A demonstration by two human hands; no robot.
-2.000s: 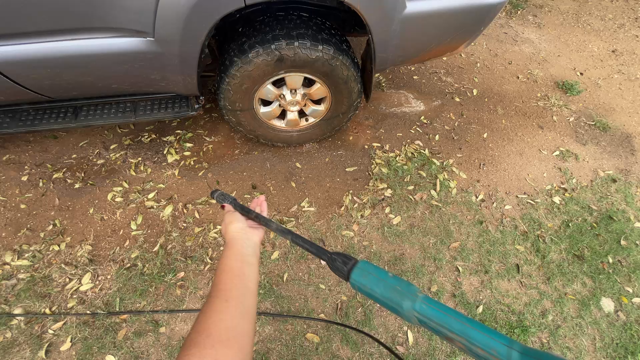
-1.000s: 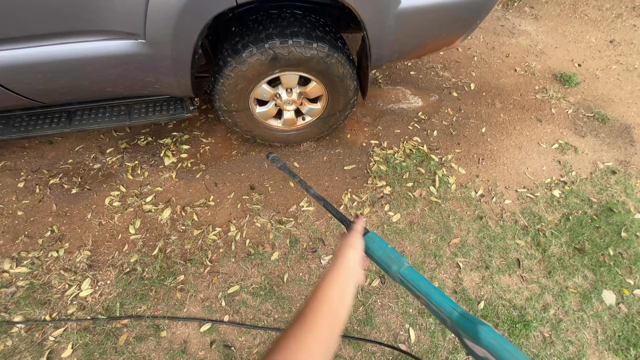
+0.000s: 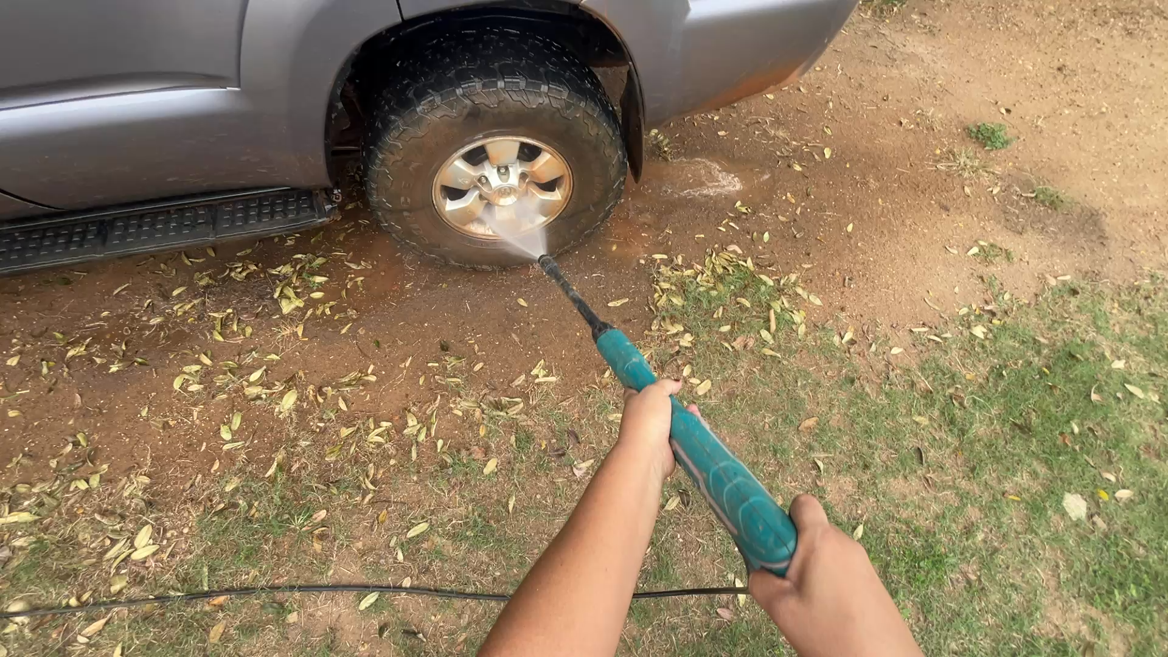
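Observation:
A teal pressure washer gun (image 3: 730,484) with a black lance (image 3: 573,297) points up and left at the vehicle's wheel. My left hand (image 3: 652,420) grips the front of its teal body from the left. My right hand (image 3: 817,570) is closed around the rear grip, most of which it hides. A fan of water spray (image 3: 522,226) leaves the nozzle and strikes the lower part of the alloy wheel rim (image 3: 502,187), which has brownish stains. Around the rim is a black off-road tyre (image 3: 401,173), its sidewall brown with dirt.
The silver-grey vehicle body (image 3: 164,137) spans the upper left, with a black running board (image 3: 164,228) beneath it. A black hose (image 3: 365,589) runs along the ground near the bottom. Bare soil, patchy grass and fallen leaves lie between me and the wheel.
My left hand has moved from the black lance to the teal body and closed on it. The nozzle has moved to the wheel, and water now sprays from it. My right hand has come into view.

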